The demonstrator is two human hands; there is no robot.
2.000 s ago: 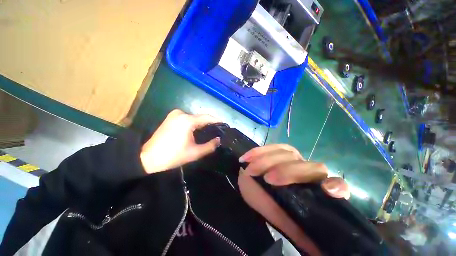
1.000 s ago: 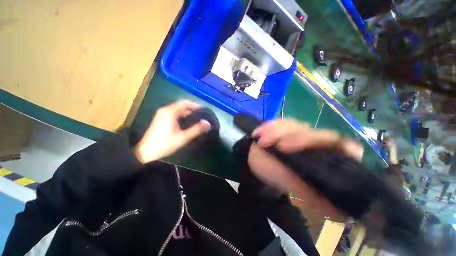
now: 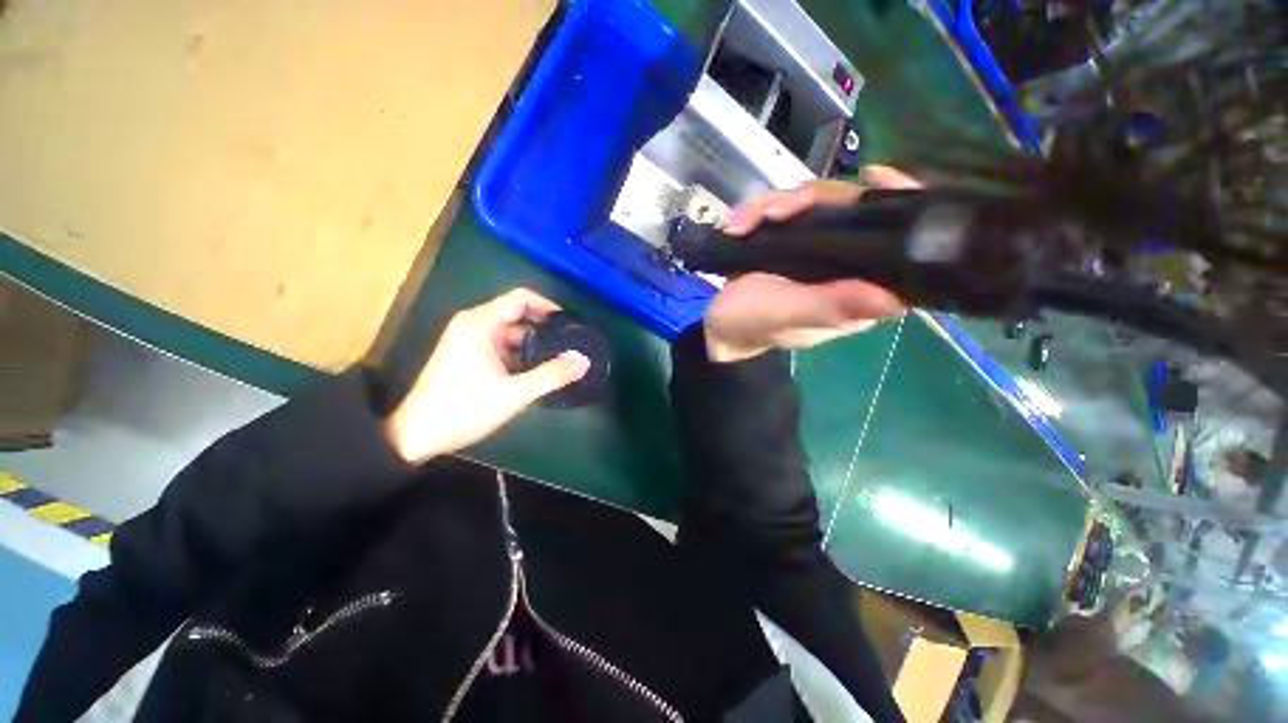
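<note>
My left hand (image 3: 480,370) holds a black round housing (image 3: 576,362) above the green bench, in front of the blue tray. My right hand (image 3: 798,290) is closed around a long black electric screwdriver (image 3: 862,243). The screwdriver's front end is at the feeder outlet (image 3: 688,209) on the white front plate; its tip is too small to make out there. The silver-grey screw feeder (image 3: 749,134) stands in the blue plastic tray (image 3: 544,191). No screw can be made out.
A large tan board (image 3: 240,156) lies at the left. The green bench (image 3: 918,466) extends right to a blue and yellow edging with the conveyor beyond. An open cardboard box (image 3: 935,675) is below the bench edge. The cord trails from the screwdriver at the right.
My right hand has moved the screwdriver up and forward, away from the housing, to the feeder outlet. My left hand still holds the housing in nearly the same place.
</note>
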